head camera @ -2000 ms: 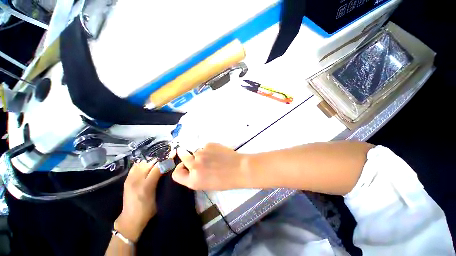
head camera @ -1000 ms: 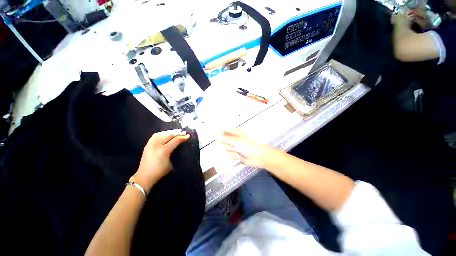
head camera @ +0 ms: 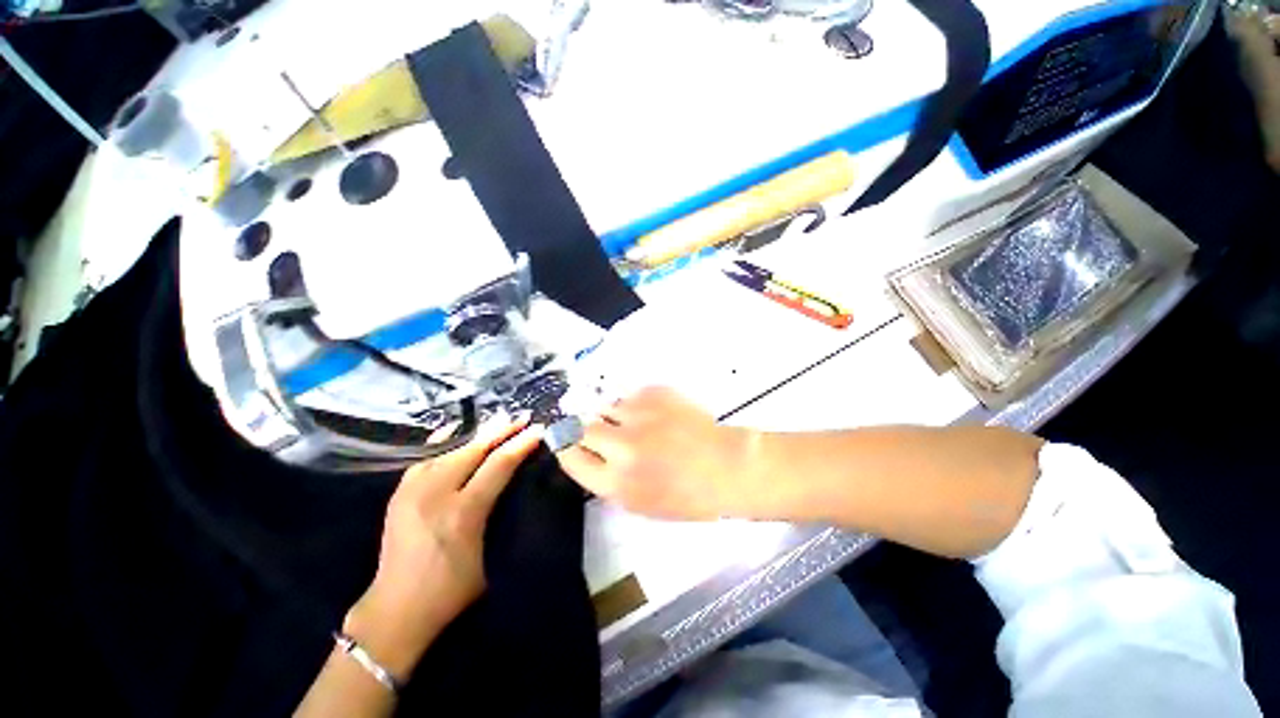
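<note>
The black cloth garment [head camera: 520, 603] lies under my left forearm, spreads far to the left and reaches up to the needle area. My left hand [head camera: 447, 522] lies on the cloth, its fingertips just left of the presser foot area [head camera: 541, 400]. My right hand [head camera: 653, 456] is at the right side of the foot, thumb and fingers bent close together at the cloth's edge. The fingertips of both hands are partly hidden by the metal parts, so I cannot tell if the right one pinches cloth. The white sewing machine head [head camera: 702, 112] stands behind both hands.
Orange-yellow thread snips [head camera: 793, 295] lie on the white table, right of the needle. A cardboard tray [head camera: 969, 368] holds a clear-covered dark slab [head camera: 1046, 267] at the right corner. Black bands [head camera: 527, 183] drape over the machine head. A tape measure strip runs along the front edge.
The view has come closer to the machine. My right hand has moved left from the bare table to the presser foot. My left hand stays on the cloth beside the foot.
</note>
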